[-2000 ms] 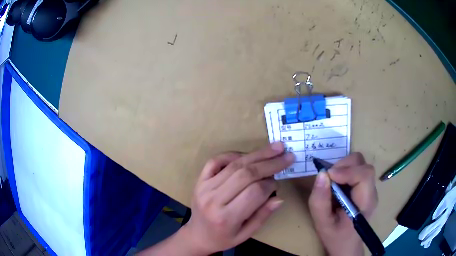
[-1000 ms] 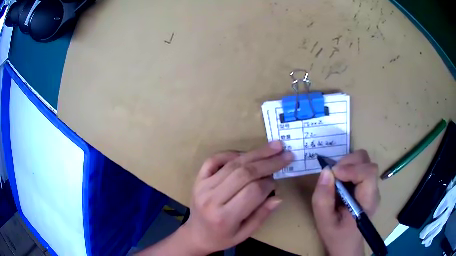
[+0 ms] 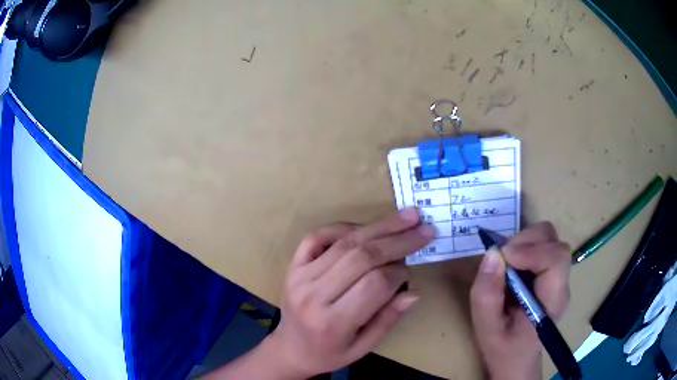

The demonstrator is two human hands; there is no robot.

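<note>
A small stack of white batch tag slips (image 3: 485,199) with a printed table and handwriting lies on the tan cardboard sheet (image 3: 245,148). A blue binder clip (image 3: 449,156) with silver wire handles grips its top edge. My left hand (image 3: 345,289) is bare, and its fingertips rest on the slips' lower left part. The hand is empty, fingers loosely bent and slightly apart. My right hand (image 3: 523,297) is bare and holds a black marker pen (image 3: 533,306), its tip at the right of the last handwritten row.
A green pen (image 3: 620,220) lies on the cardboard at right, beside a flat black slab (image 3: 637,267) and white work gloves (image 3: 655,319). Black headphones (image 3: 65,28) lie at the upper left. A blue bin (image 3: 128,297) with a white liner stands at left.
My right hand and the marker have moved slightly right along the row, and more handwriting shows there. The left hand holds almost the same place on the slips.
</note>
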